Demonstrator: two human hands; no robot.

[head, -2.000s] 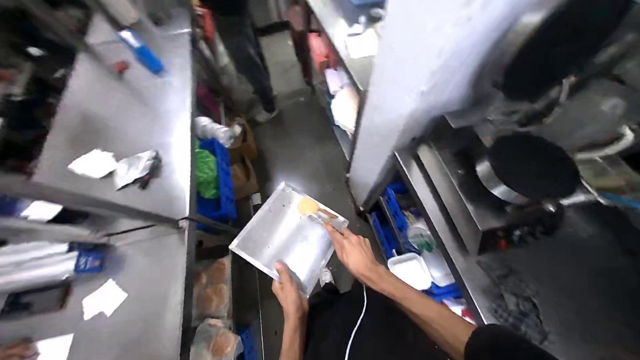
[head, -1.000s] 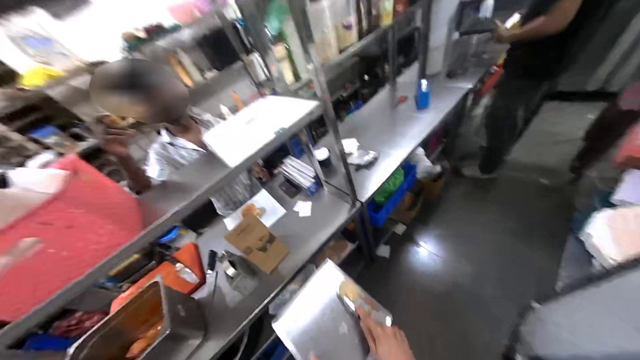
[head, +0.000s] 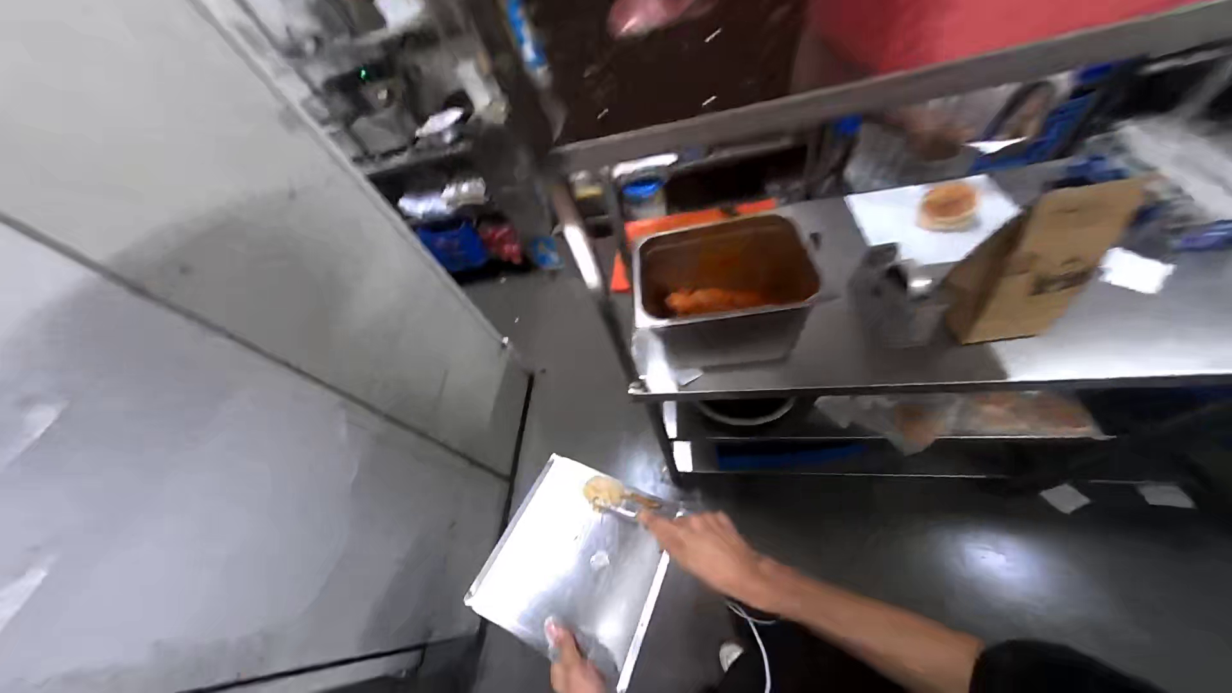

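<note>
A shallow rectangular metal tray (head: pixel 577 568) is held low in the middle of the head view. My left hand (head: pixel 576 664) grips its near edge, thumb on the inside surface. At the tray's right side, my right hand (head: pixel 707 551) holds metal tongs (head: pixel 626 508), whose tips are at a round pale yellow piece of food (head: pixel 603 491) near the tray's far corner. Blur hides whether the tips are closed on the piece. Beyond the tray, a deep steel pan (head: pixel 727 265) with orange-red food stands on the steel counter.
The steel counter (head: pixel 1107 356) carries a brown cardboard box (head: pixel 1054 260) and a bun (head: pixel 948 205) on white paper. A counter leg (head: pixel 671 438) stands just beyond the tray. Grey panels (head: pixel 289 385) rise at left. Paper scraps (head: pixel 1064 498) lie on the floor. Red material hangs above.
The view has swung far around, from the aisle to the counter end and grey panels. Both frames from before show the tray and the pale piece; the right hand stays beside them.
</note>
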